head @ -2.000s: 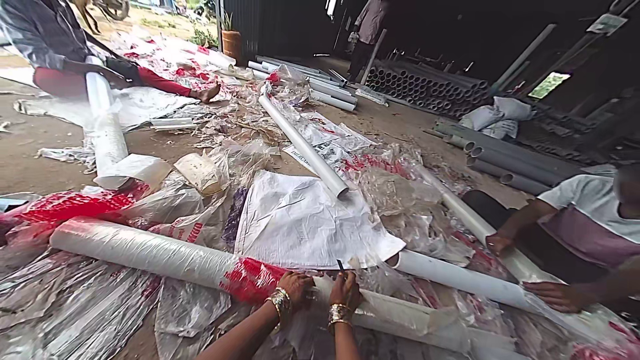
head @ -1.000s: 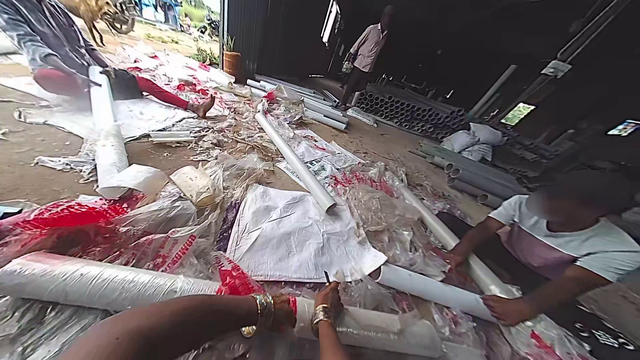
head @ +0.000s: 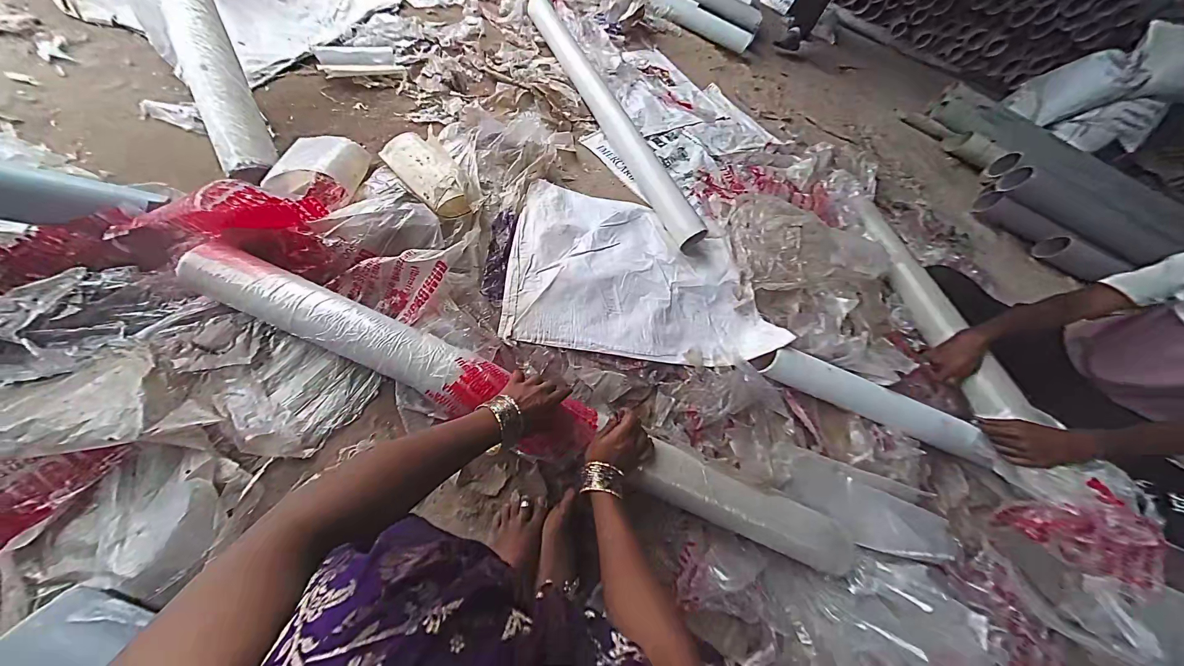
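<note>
A long pipe in clear plastic film point(head: 342, 324) lies slantwise in front of me, with a red-printed band of film around its middle. My left hand point(head: 534, 400), bangles at the wrist, is closed on the film at that band. Just right of it, my right hand point(head: 618, 442) has its fingers curled at the band's right end, against the pipe; whether a small tool is in it cannot be told. Beyond both hands a white woven sack point(head: 620, 287) is spread flat. One end of a bare white pipe point(head: 620, 125) rests on the sack.
Loose clear film point(head: 268, 398) and red-printed film point(head: 222, 211) cover the ground around me. At the right, a co-worker's hands point(head: 999, 398) are on a pipe point(head: 934, 305), beside another pale pipe point(head: 869, 402). Grey pipes point(head: 1064, 185) lie at the far right.
The view has tilted down. My left hand has come from beside the right one to the red band. The wrapped pipe's left end, out of frame one second ago, now shows.
</note>
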